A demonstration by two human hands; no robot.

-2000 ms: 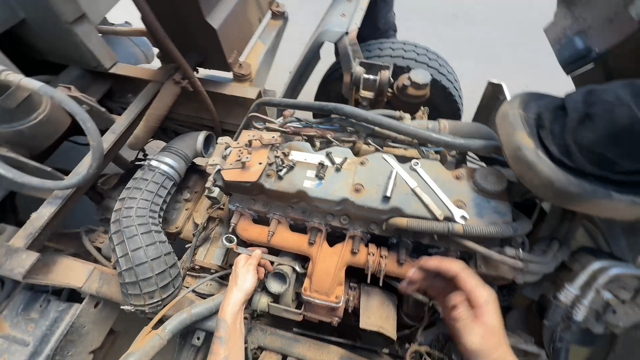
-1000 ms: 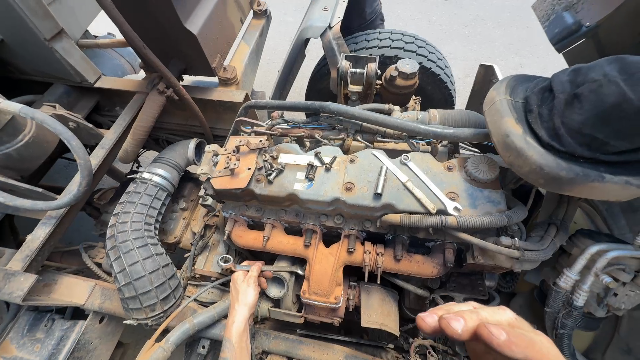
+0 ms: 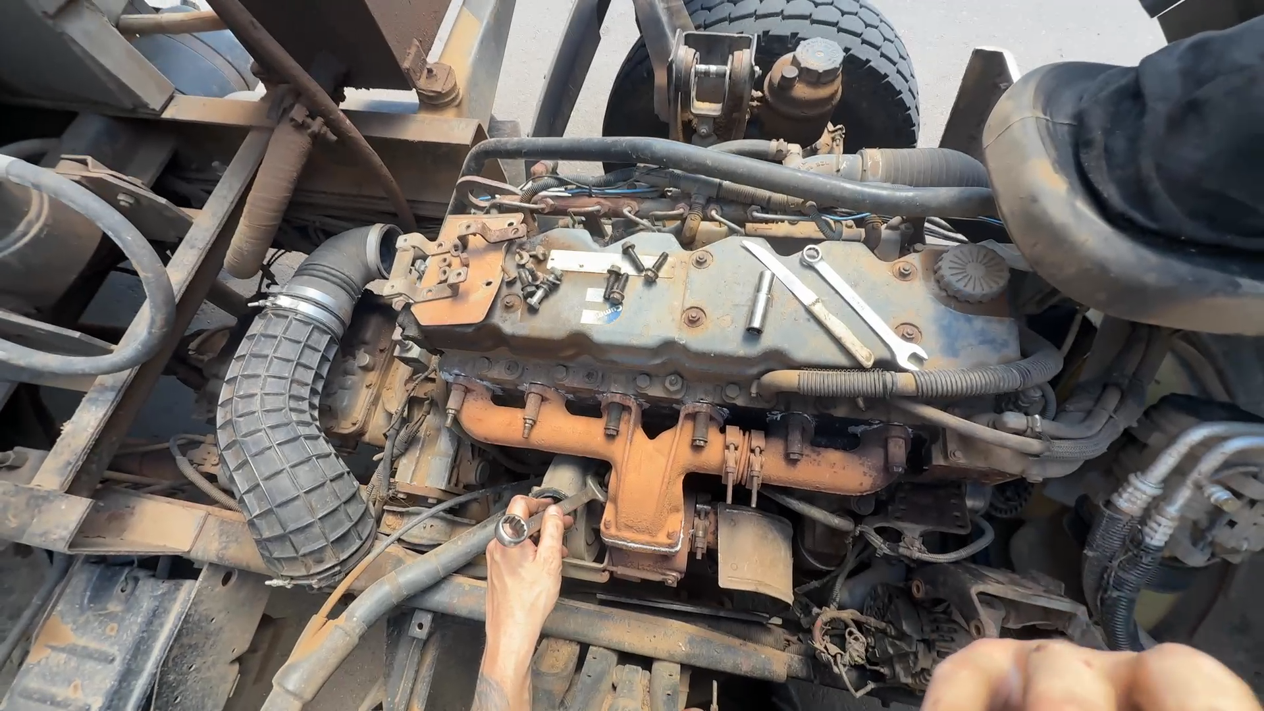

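Note:
My left hand [image 3: 528, 563] is closed around a combination wrench [image 3: 513, 529], just left of the flange of the rusty exhaust manifold [image 3: 647, 484]. The wrench's ring end points down left, and its other end lies close to the flange. At the bottom right edge, my right hand [image 3: 1081, 681] shows only in part, with knuckles up; its fingertips and anything in it are out of view. On the valve cover lie another combination wrench [image 3: 864, 308], a light-handled knife [image 3: 810, 304], a deep socket [image 3: 760, 301] and several bolts [image 3: 614, 282].
A ribbed black air hose [image 3: 286, 434] with a metal clamp curves down at left. A thick black hose [image 3: 731, 168] runs behind the engine, near a tyre [image 3: 879, 49]. A padded rim with black cloth [image 3: 1037, 197] juts in at upper right. Frame rails [image 3: 217, 533] cross below.
My left hand has moved with the wrench, whose ring end now sits lower, over the hand. My right hand has dropped toward the bottom right edge.

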